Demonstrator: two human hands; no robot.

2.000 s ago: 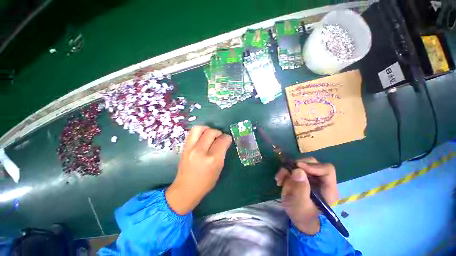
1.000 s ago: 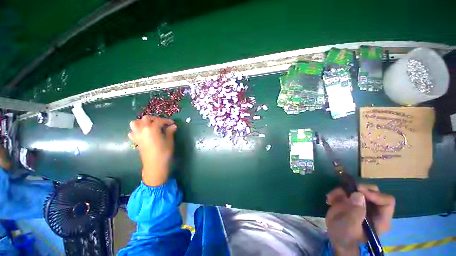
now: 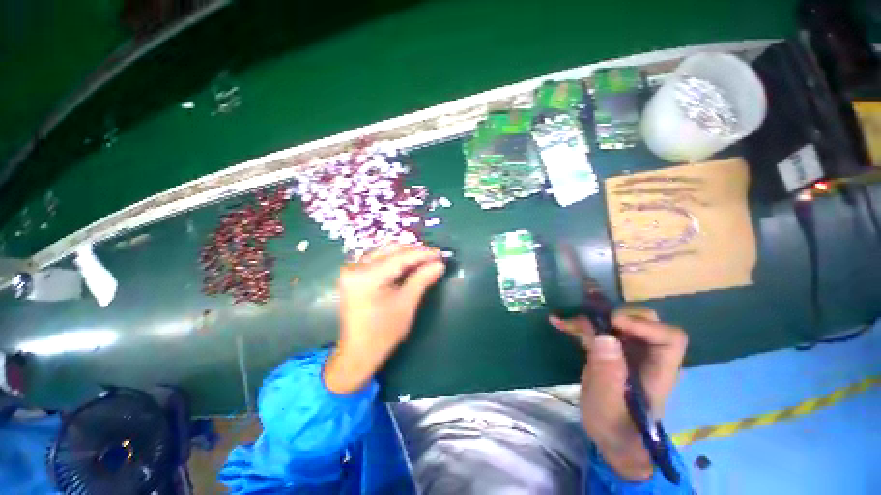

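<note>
A circuit board (image 3: 519, 272) lies alone on the green bench, green with a pale rectangle. My left hand (image 3: 379, 305) is left of it, thumb and forefinger pinched, with a tiny pale part at the fingertips; its details are too small to tell. My right hand (image 3: 628, 382) is shut on the black soldering iron (image 3: 636, 406). The iron's thin tip points up and left, right of the board and apart from it. A pile of white-faced small parts (image 3: 357, 198) lies behind my left hand. A pile of dark red parts (image 3: 241, 253) lies further left.
Stacked boards (image 3: 504, 162) lie by the pale rail. A white tub (image 3: 703, 106) of silvery bits stands back right, near a black soldering station (image 3: 784, 111). A marked cardboard piece (image 3: 682, 230) lies right of the board. A fan (image 3: 114, 447) is lower left. The green belt runs behind.
My left hand went left to the dark red pile and has come back towards the board. The board's grey area now looks pale. The right hand keeps hold of the iron; the view has shifted.
</note>
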